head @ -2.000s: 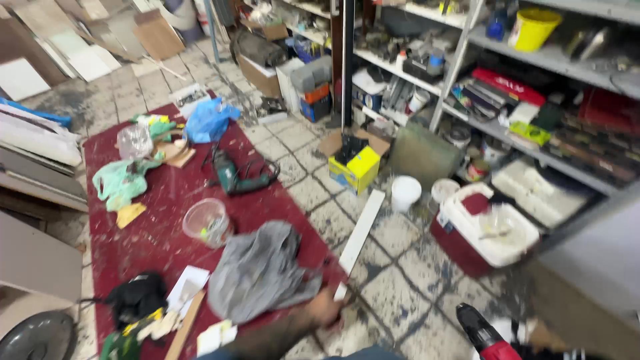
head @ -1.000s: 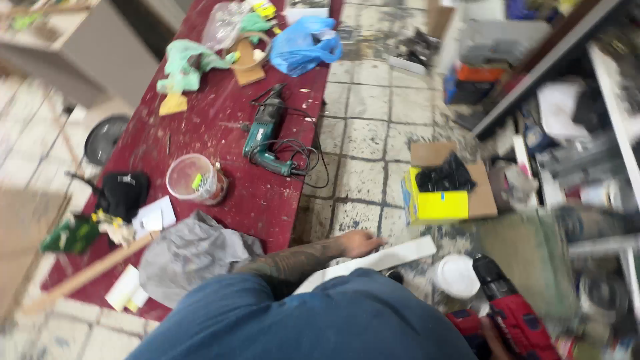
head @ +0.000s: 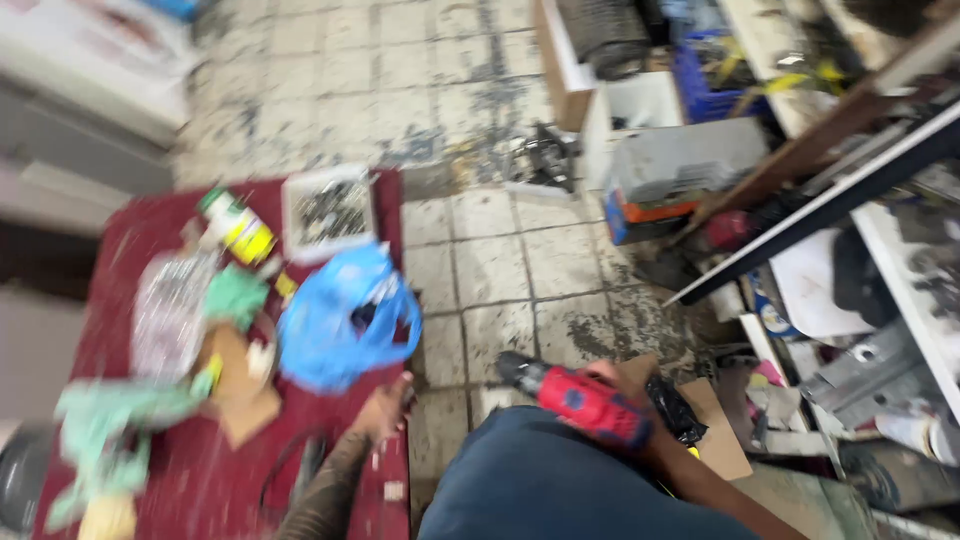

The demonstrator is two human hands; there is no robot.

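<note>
My right hand is wrapped around a red and black cordless drill, its dark chuck pointing to the upper left, above my blue-clad leg. My left hand is at the right edge of the dark red tabletop, just below a blue plastic bag; something small and dark shows at its fingers, too blurred to name or to tell whether it is held. Beside my left forearm lies a dark tool with a cable, partly hidden. A white tray of small metal parts rests at the table's far edge.
A green and white bottle with a yellow label, a clear plastic bag and a green bag lie on the table. Tiled floor runs alongside. To the right stand an open cardboard box, a grey case and cluttered shelving.
The view has moved toward the table's far end. The red drill, at the lower right a second ago, is now in front of me in my right hand. My left hand has come to the table edge.
</note>
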